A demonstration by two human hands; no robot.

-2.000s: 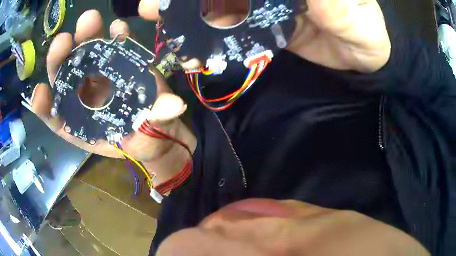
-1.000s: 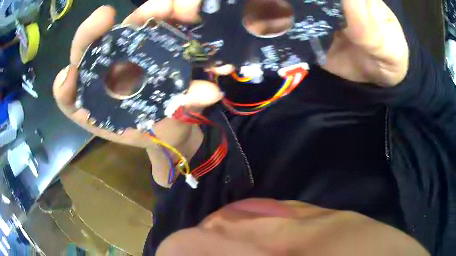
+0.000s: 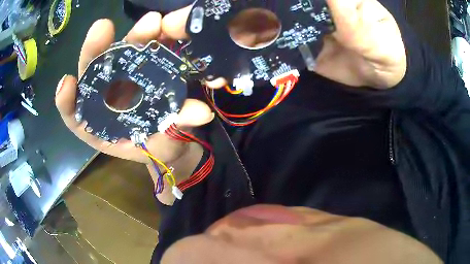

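Note:
My left hand point(image 3: 149, 149) holds a black ring-shaped circuit board point(image 3: 98, 103) with its component side showing. From its lower edge hang a red wire bundle point(image 3: 206, 165) and yellow and purple wires point(image 3: 160, 164); a white plug point(image 3: 177, 192) dangles. My right hand point(image 3: 371, 41), cut off by the top edge, grips a larger-looking black ring-shaped board point(image 3: 216, 44). Red, yellow and dark wires point(image 3: 252, 119) loop below it, by a white and red plug point(image 3: 285, 77). The boards' near edges meet or overlap. Fingers behind both boards are hidden.
Left, a dark bench top point(image 3: 56, 139) carries yellow tape rolls point(image 3: 28, 59) and crinkled clear plastic point(image 3: 15, 28). Brown cardboard point(image 3: 113, 216) lies below the bench edge. The wearer's dark jacket fills the middle; blurred skin covers the bottom.
Over two seconds, both hands and boards have shifted right overall, closer together; since one second ago they are slightly left and lower. Both grips persist.

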